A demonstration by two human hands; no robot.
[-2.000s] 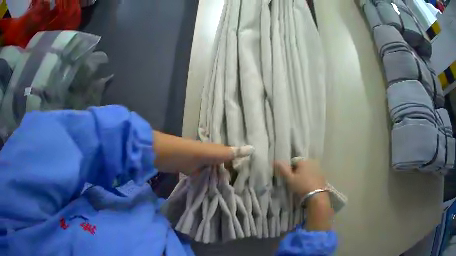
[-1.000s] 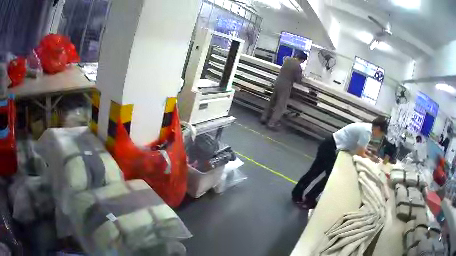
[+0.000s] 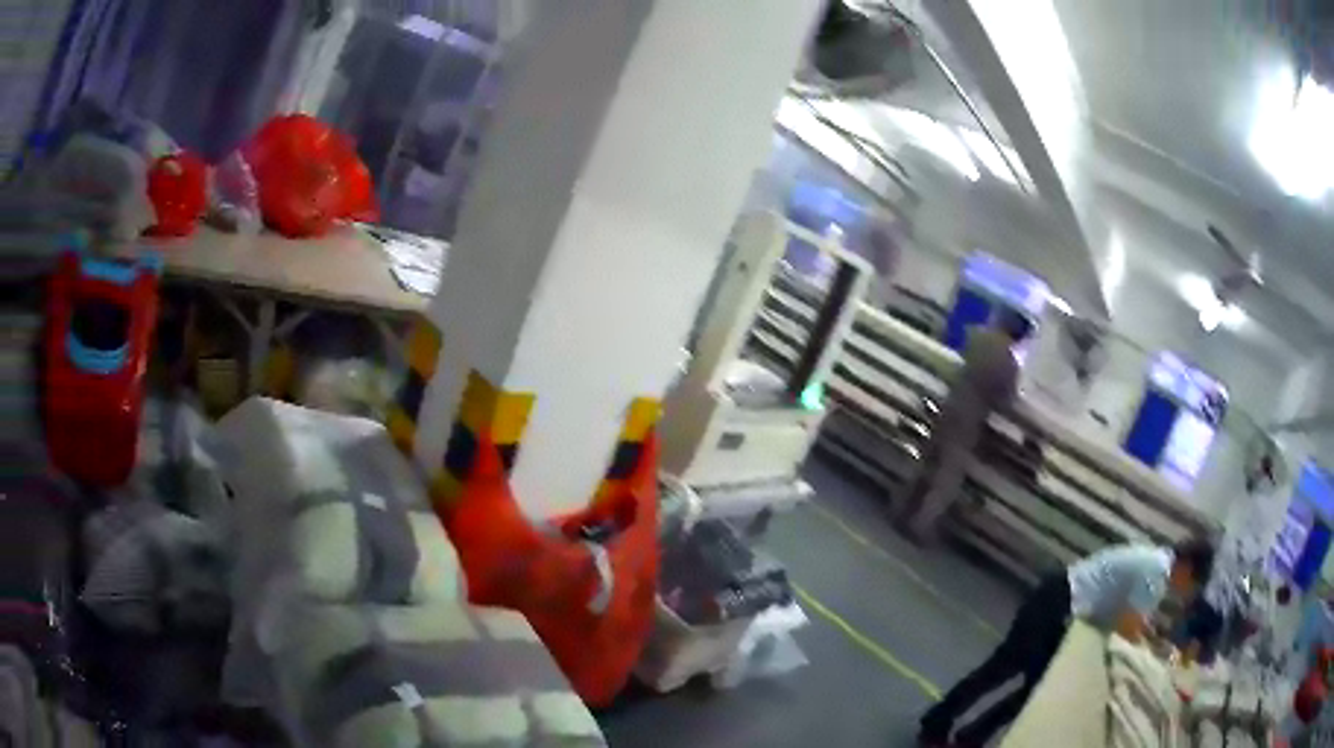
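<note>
Neither of my hands is in the picture. Nearest in front of me, at the lower left, is a stack of bagged bundles [image 3: 402,614], pale grey-green with darker grey bands and a small white label. The cream-topped table [image 3: 1056,699] shows only in part at the lower right edge. Part of the beige curtain panel [image 3: 1138,694] lies on it, cut off by the bottom edge. The picture is blurred and tilted.
A red plastic bag [image 3: 563,585] hangs by the striped pillar [image 3: 585,278]. Beside it is a white bin [image 3: 688,639]. A person leans over the table [image 3: 1119,585]; another stands at long racks [image 3: 973,424]. Red bags [image 3: 307,176] lie on a table at the left.
The view has swung up and left from the curtain panel to the room, and tilted. My hands, earlier on the pleated end, have left the picture. Less of the table shows than a second ago.
</note>
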